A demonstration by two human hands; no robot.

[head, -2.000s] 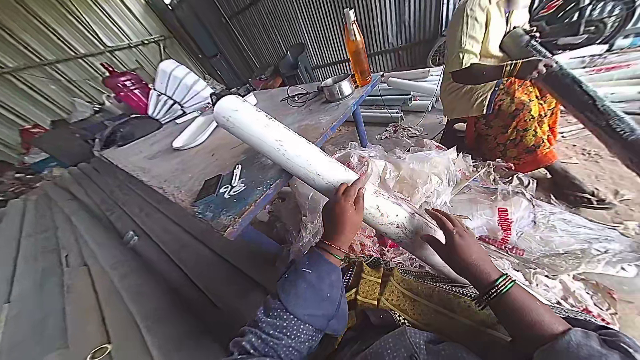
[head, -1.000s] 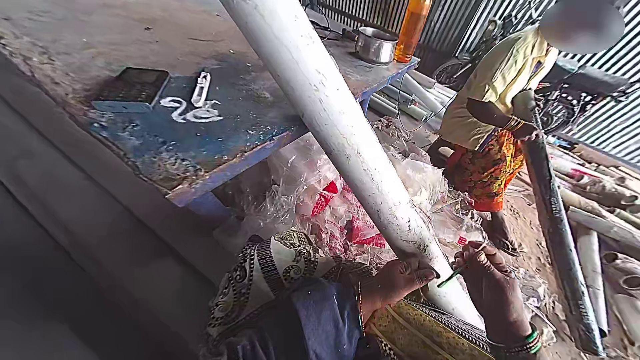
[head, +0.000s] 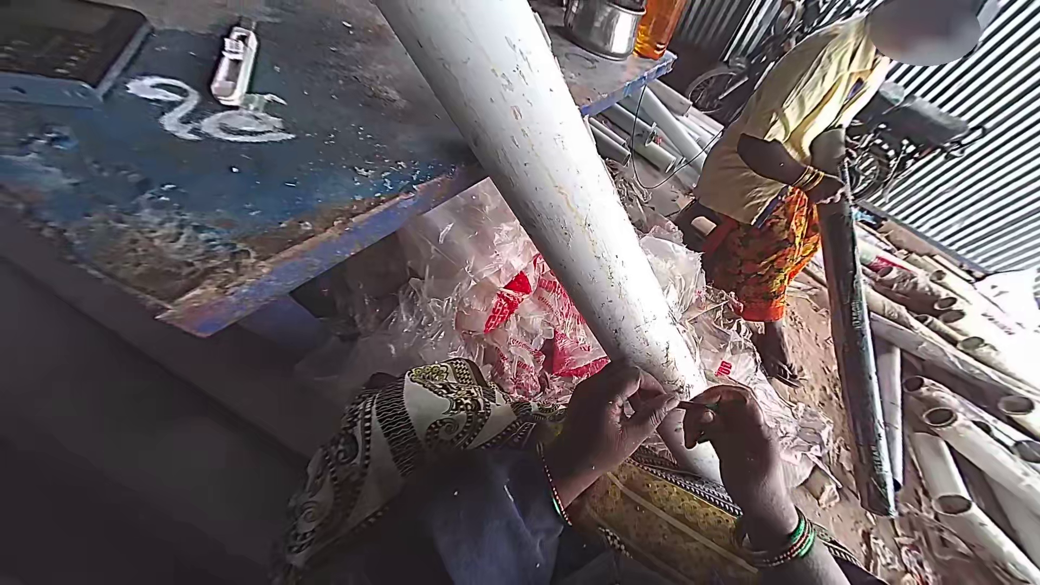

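Note:
A long white plastic pipe [head: 569, 211] leans across the edge of a blue-painted table, its lower end resting by my lap. Over that lower part my left hand [head: 609, 422] and my right hand [head: 735, 439] meet with pinched fingertips. Between them is a thin, short, dark piece [head: 691, 405], too small to name; both hands' fingertips close on it. Green and beaded bangles circle my right wrist. Patterned cloth [head: 431, 414] covers my lap beneath the hands.
The table [head: 325, 280] bears a device [head: 65, 49], a small white tool [head: 236, 67], a steel pot [head: 603, 28] and an orange bottle [head: 660, 26]. Crumpled plastic film [head: 463, 268] lies below. A person [head: 780, 146] holds a dark pipe [head: 853, 349]; more pipes [head: 975, 447] lie right.
Two seconds ago both hands lay on the white pipe; now they meet at its lower part, pinching the thin piece. The view has moved in closer. The other person's pipe is lower.

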